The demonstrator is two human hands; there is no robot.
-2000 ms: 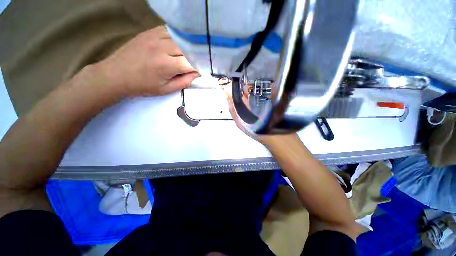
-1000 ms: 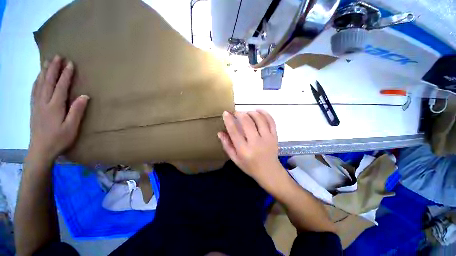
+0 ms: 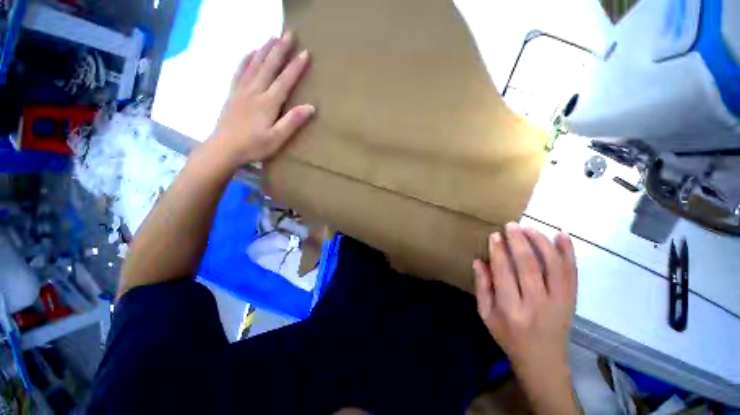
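A large tan cloth panel (image 3: pixel 406 113) lies flat on the white machine table and overhangs its front edge. A seam or fold line runs across its lower part. My left hand (image 3: pixel 264 105) rests on its left side, fingers spread and thumb apart. My right hand (image 3: pixel 527 284) rests on its lower right corner, fingertips on top of the cloth; neither hand visibly pinches it. The panel's right edge lies beside the lit needle area of the white sewing machine (image 3: pixel 665 73). Black thread snips (image 3: pixel 678 284) lie on the table, right of my right hand.
A blue bin (image 3: pixel 251 267) with white and tan scraps is below the table's front edge. White scraps (image 3: pixel 126 170) litter the floor at left, near a red item (image 3: pixel 57 128) and a shelf or rack (image 3: pixel 81 32). More cloth pieces show below the table at lower right.
My hands have left the needle area for the panel's two sides, and the panel now lies spread before me. The view has turned left, shifting the machine and snips rightward in the picture.
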